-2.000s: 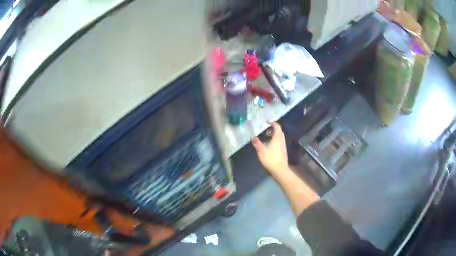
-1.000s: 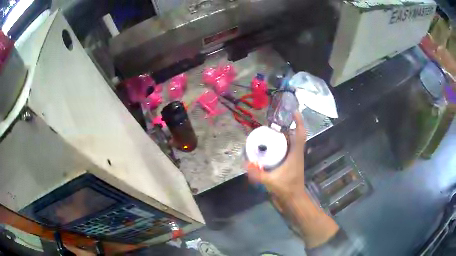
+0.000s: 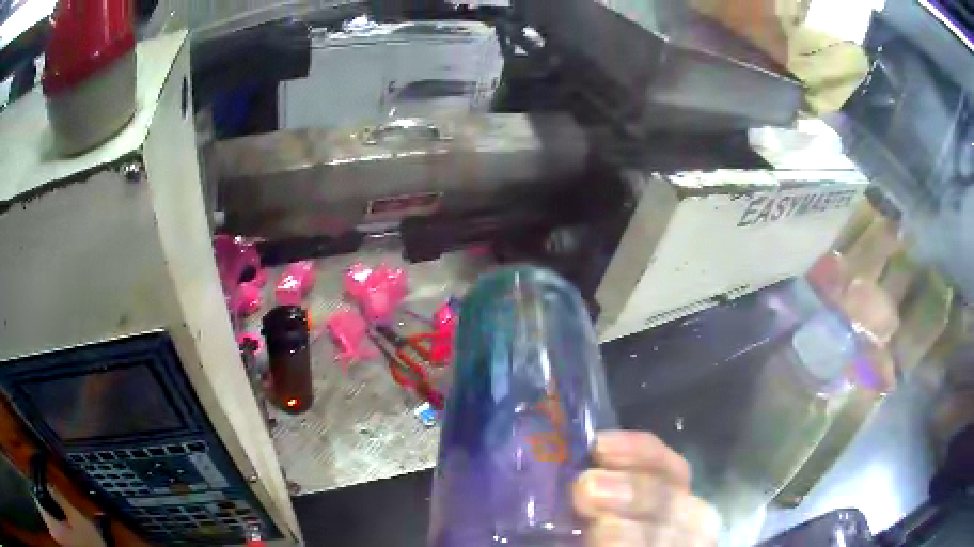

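My right hand point(image 3: 646, 494) is at the bottom, right of centre, partly cut off by the lower edge. Its fingers grip the side of a large clear bottle point(image 3: 523, 417) with a bluish-purple tint and orange marking. The bottle is close to the camera, rounded end up, its lower end out of the picture. It hides part of the ledge behind it. My left hand is not in view.
On the machine ledge point(image 3: 347, 454) lie pink mouldings point(image 3: 376, 288), a red-handled tool point(image 3: 411, 369) and an upright brown bottle point(image 3: 288, 358). The control panel point(image 3: 139, 449) is at left. A cream box point(image 3: 726, 240) and sacks point(image 3: 854, 395) are at right.
The view has moved up and right. A second ago my right hand held a white round-ended thing over the ledge; now the clear bottle is raised close to the camera in it.
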